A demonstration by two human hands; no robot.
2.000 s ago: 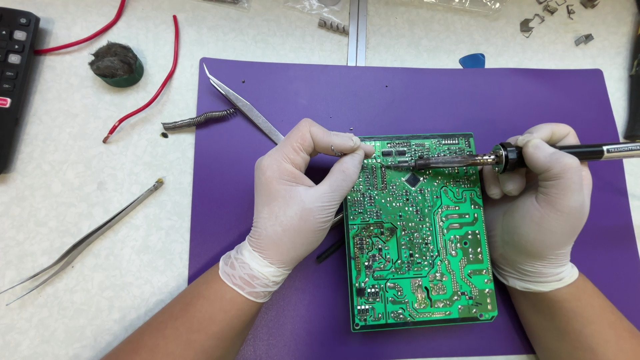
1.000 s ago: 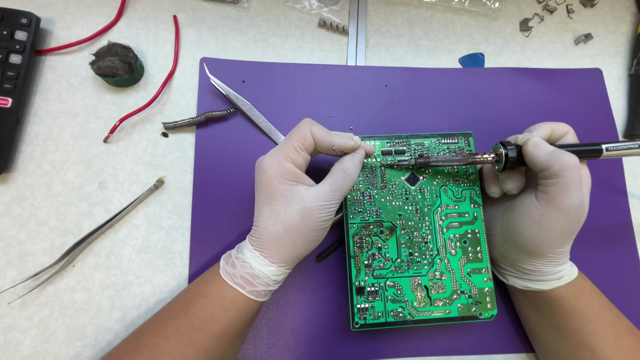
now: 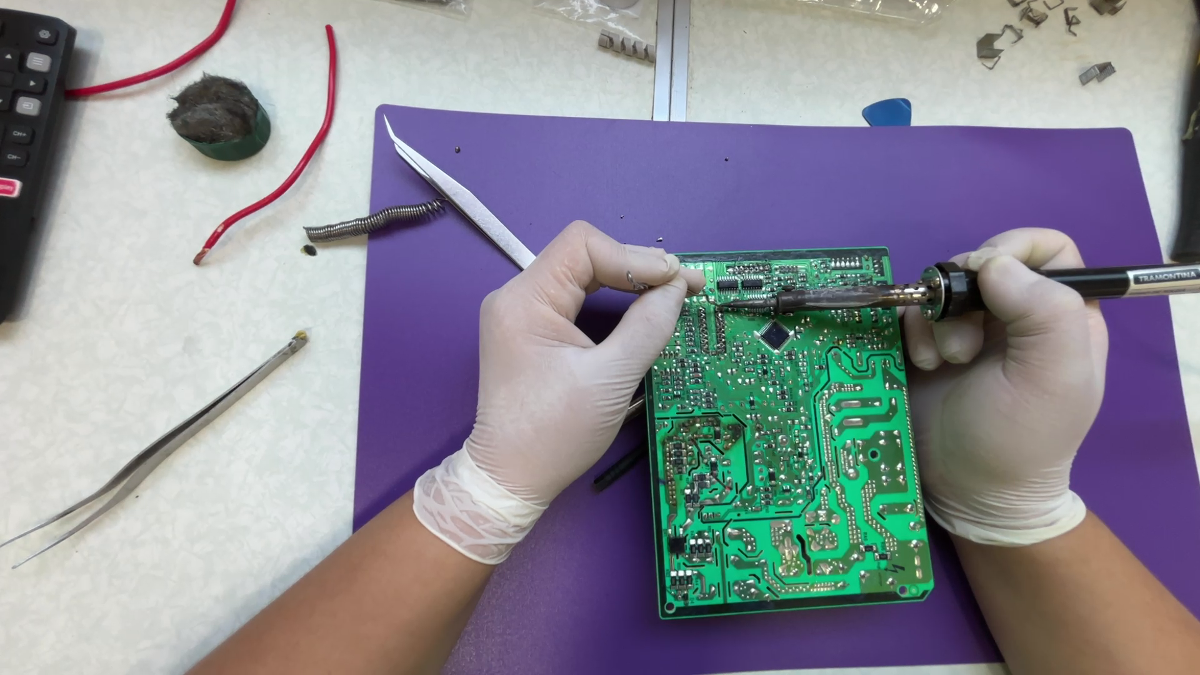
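A green printed circuit board [image 3: 787,441] lies on a purple mat [image 3: 562,178]. My gloved right hand [image 3: 1012,384] grips a soldering iron [image 3: 1041,286] by its black handle, and the iron's dark tip rests at or just over the upper left part of the board, left of a square black chip [image 3: 775,336]. My gloved left hand [image 3: 581,366] pinches a short thin solder wire [image 3: 637,280] between thumb and forefinger at the board's upper left edge; the wire's end at the tip is hidden by the fingers.
Angled tweezers [image 3: 469,206] lie on the mat behind my left hand, near a coil of solder wire [image 3: 375,222]. Further left are straight tweezers [image 3: 169,450], a red wire [image 3: 300,164], a green pot with steel wool [image 3: 234,141] and a remote control [image 3: 28,141]. A blue pick [image 3: 887,112] sits at the back.
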